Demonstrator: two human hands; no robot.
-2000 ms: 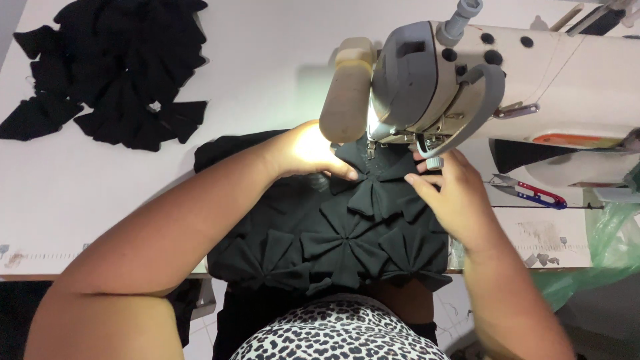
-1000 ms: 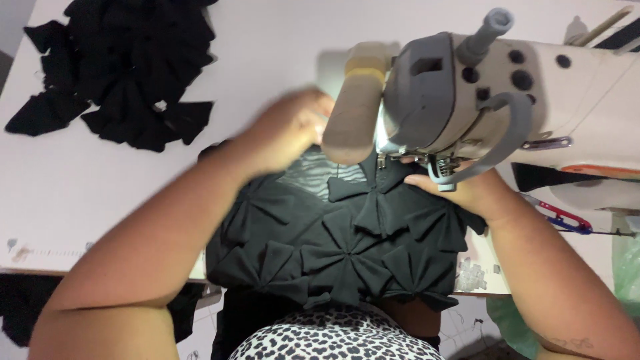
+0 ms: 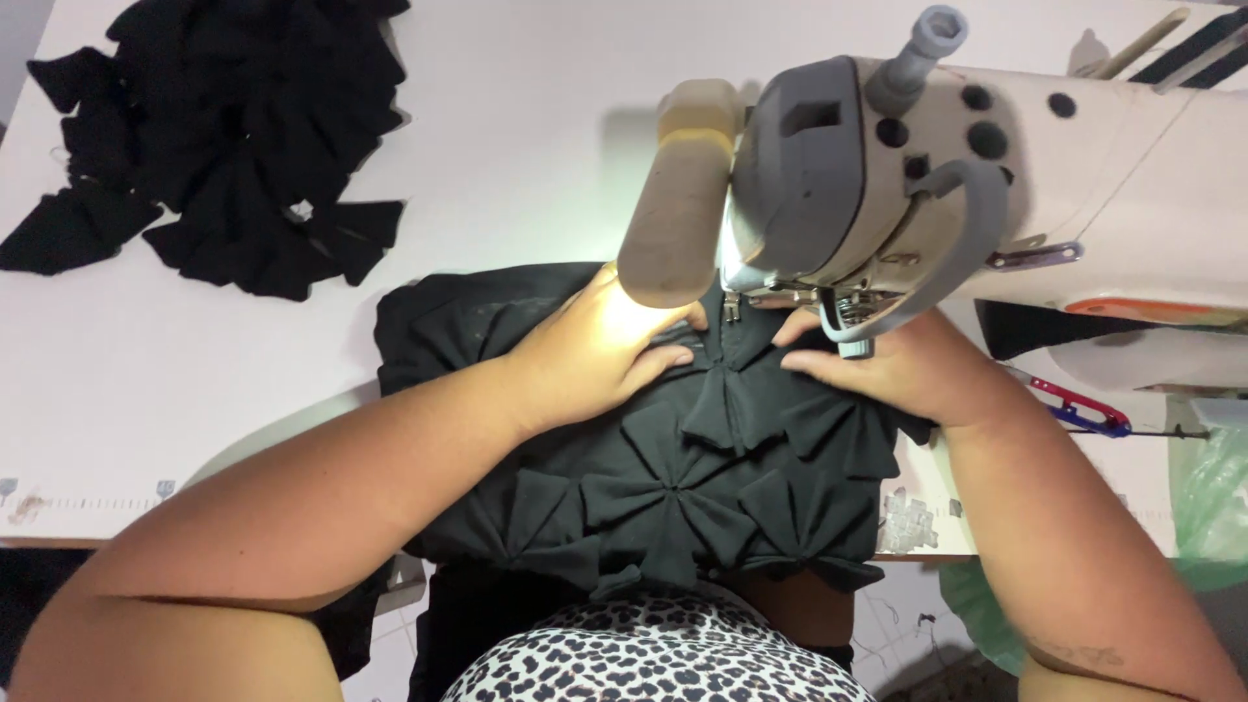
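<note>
Black fabric with pleated, star-shaped folds [image 3: 673, 487] lies on the sewing table, partly beneath the presser foot [image 3: 731, 307] of an industrial sewing machine [image 3: 809, 175]. My left hand [image 3: 614, 341] rests on the fabric left of the foot, fingers spread; the lamp hides part of it. To the right of the foot, my right hand [image 3: 868, 366] touches the fabric with thumb and fingers apart. The machine's grey guard covers some of its fingers. Neither hand shows a clear pinch on the cloth.
A lit lamp [image 3: 678, 214] hangs beside the machine head. More black pleated pieces [image 3: 244, 136] lie at the back left. Thread snips with red and blue handles [image 3: 1082, 409] and a green plastic bag [image 3: 1209, 478] are at the right. A printed scale runs along the table's front edge.
My left hand was blurred behind the lamp one second ago, and has come down toward me onto the fabric beside the presser foot. Striped material visible then is now mostly covered.
</note>
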